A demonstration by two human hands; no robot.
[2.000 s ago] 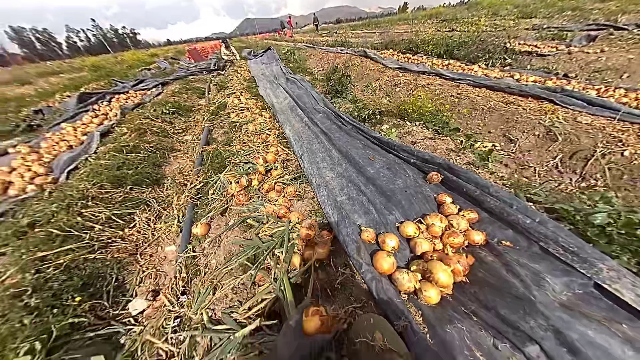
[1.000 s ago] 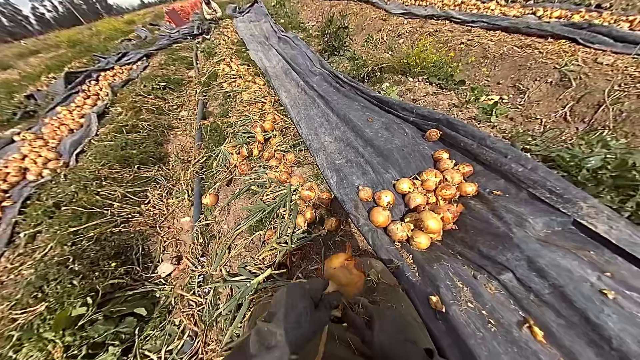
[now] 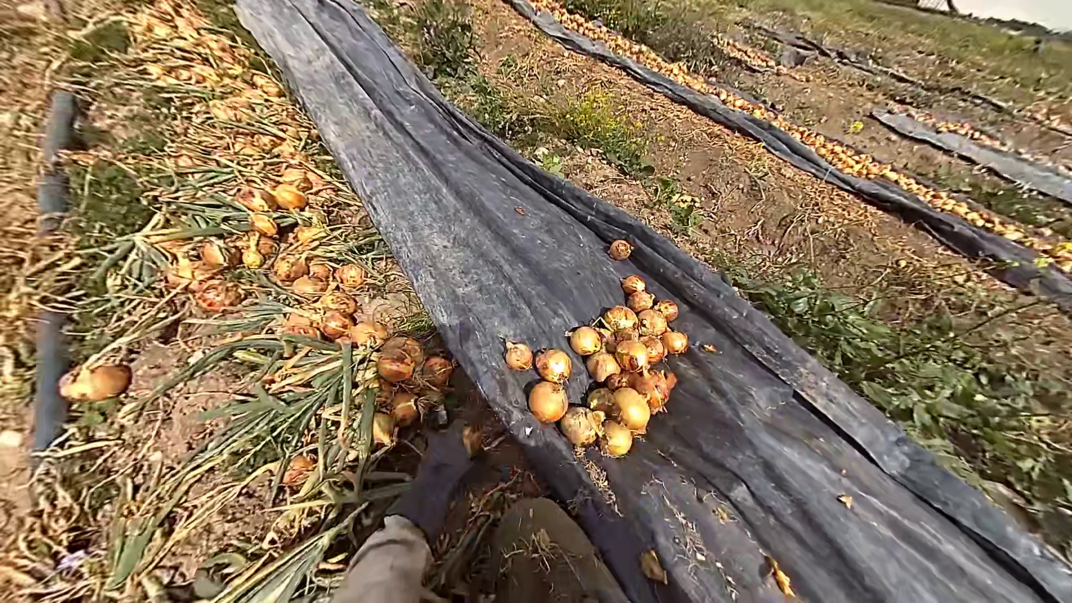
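My left hand (image 3: 444, 469), in a dark glove below a light sleeve, reaches down at the lower middle, just under a cluster of onions (image 3: 400, 364) with green and dry leaves. A small brownish thing (image 3: 472, 439) shows beside its fingertips; blur and shadow hide whether the fingers hold it. My right hand cannot be made out. A loose pile of topped onions (image 3: 630, 356) rests on a long black fabric sheet (image 3: 494, 243), to the right of my left hand. My knee (image 3: 544, 548) is beside the sheet's near edge.
A dark hose (image 3: 52, 293) runs along the far left, with an onion (image 3: 96, 382) near it. Pulled onions (image 3: 289, 197) lie in a row left of the sheet. Green weeds (image 3: 938, 385) border its right side. Farther right, more onions (image 3: 804, 146) line another dark strip.
The onion seen low in front of me one second ago is no longer there. My left hand now reaches toward the onions in the row. The view has swung right and down.
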